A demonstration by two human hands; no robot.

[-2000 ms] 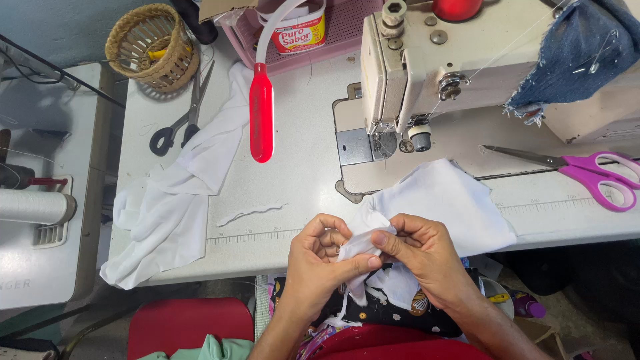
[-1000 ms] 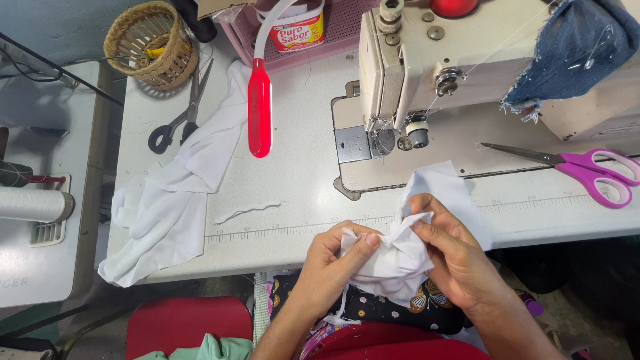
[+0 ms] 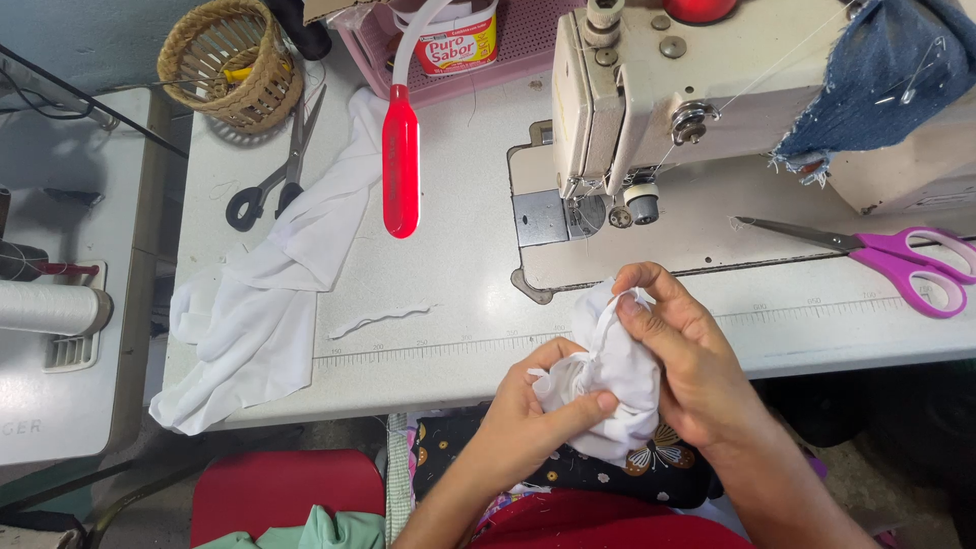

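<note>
A bunched piece of white fabric [image 3: 621, 389] is held between both hands, over the front edge of the sewing table. My left hand [image 3: 545, 415] grips its lower left side, with the thumb lying across the cloth. Higher up, my right hand [image 3: 679, 351] pinches a gathered edge of the fabric between thumb and fingers. Behind the hands stands a sewing machine [image 3: 633, 99] with its metal needle plate [image 3: 541, 219]. The underside of the fabric and some fingertips are hidden.
Purple-handled scissors [image 3: 907, 259] lie at the right. Black-handled scissors [image 3: 290, 164] and a long white cloth [image 3: 267, 305] lie at the left, near a woven basket [image 3: 252, 91]. A red-tipped lamp [image 3: 401, 168] hangs over the table. Denim [image 3: 877, 84] drapes the machine.
The white fabric that lay on the table's front edge two seconds ago is now gathered up in my hands. My right hand has risen toward the needle plate, holding a gathered edge.
</note>
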